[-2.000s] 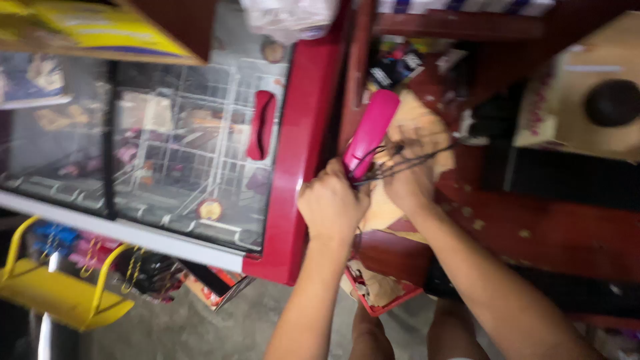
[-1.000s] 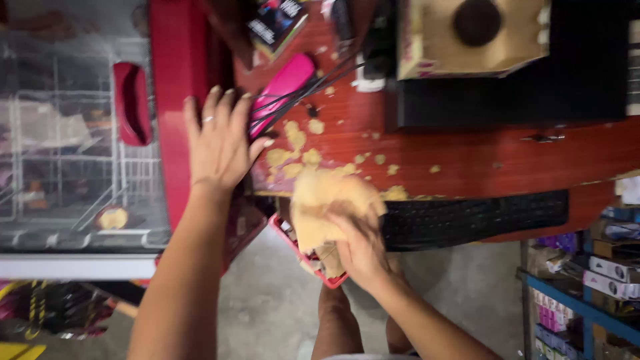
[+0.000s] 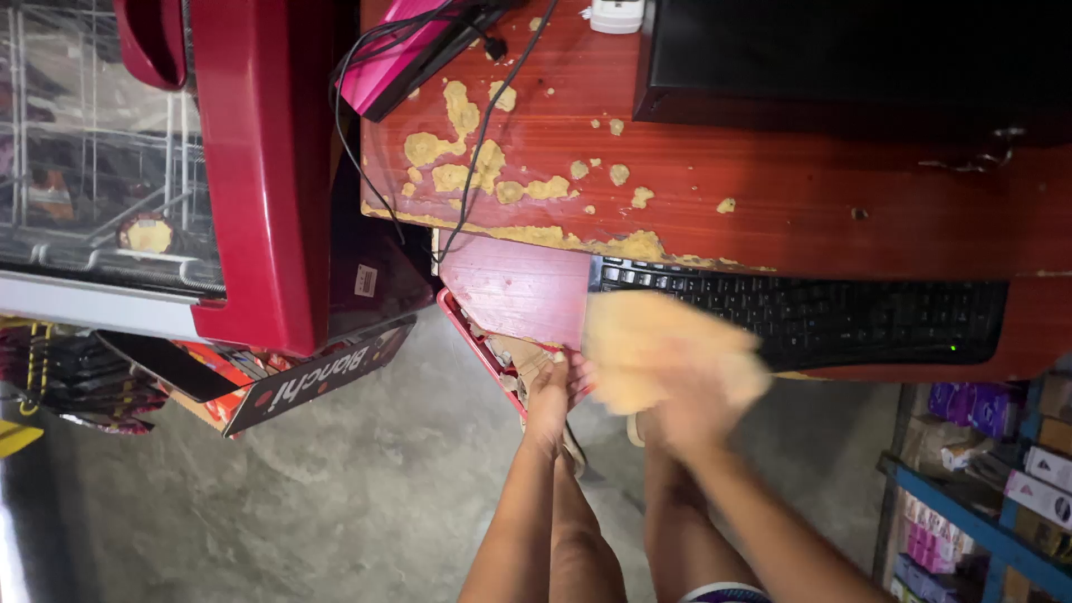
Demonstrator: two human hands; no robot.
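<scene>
My right hand (image 3: 695, 402) holds a tan cloth (image 3: 662, 339), blurred by motion, over the left end of a black keyboard (image 3: 846, 322) on the tray below the desk. My left hand (image 3: 557, 394) is at the tray's front left corner, above a red-rimmed bin (image 3: 473, 335); whether its fingers hold anything is unclear. The reddish wooden desk top (image 3: 770, 201) has worn tan patches. A pink device (image 3: 398, 59) with a black cable (image 3: 481, 126) lies near its left end.
A red-framed glass display case (image 3: 260, 167) stands at left, above an open candy box (image 3: 318, 389). A black box-shaped unit (image 3: 837, 67) occupies the desk's back. Blue shelving (image 3: 963, 511) with packages stands lower right.
My left hand has left the desk beside the pink device and is now at the keyboard tray's corner. My right hand has moved right with the cloth, now over the keyboard.
</scene>
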